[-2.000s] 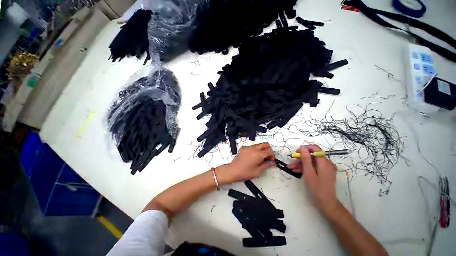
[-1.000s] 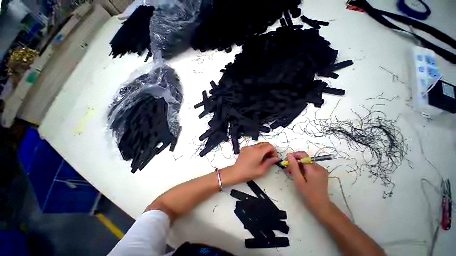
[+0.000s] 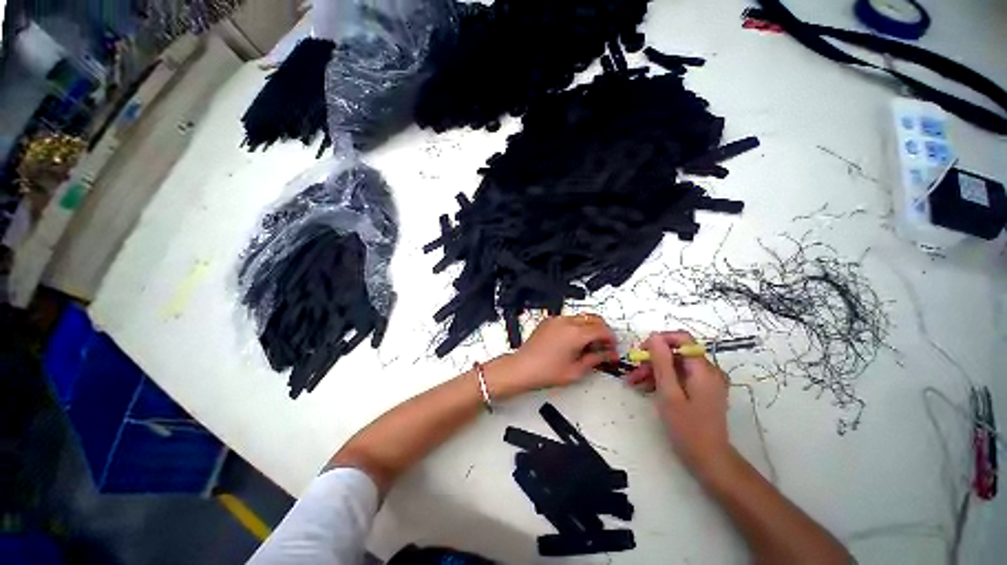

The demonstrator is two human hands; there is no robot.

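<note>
My left hand (image 3: 565, 351) holds one end of a black fabric tab (image 3: 616, 366), which is mostly hidden by the fingers. My right hand (image 3: 687, 386) holds the yellow trimming pen (image 3: 687, 351) like a pencil, its grey metal shaft pointing right and its other end at the tab between the hands. The small tab group (image 3: 569, 480) lies near my body. The main tab pile (image 3: 596, 188) lies beyond my hands.
Thread clippings (image 3: 823, 309) lie right of the main pile. A clear plastic bag of tabs (image 3: 315, 276) is on the left, another bag (image 3: 387, 72) behind it. A power strip (image 3: 919, 166), red-handled tool (image 3: 983, 458), black strap (image 3: 850, 44) and blue tape roll (image 3: 892, 16) are at right.
Since two seconds ago, the tab between my hands has become mostly covered by my fingers, and my right hand with the pen has moved slightly left, closer to my left hand.
</note>
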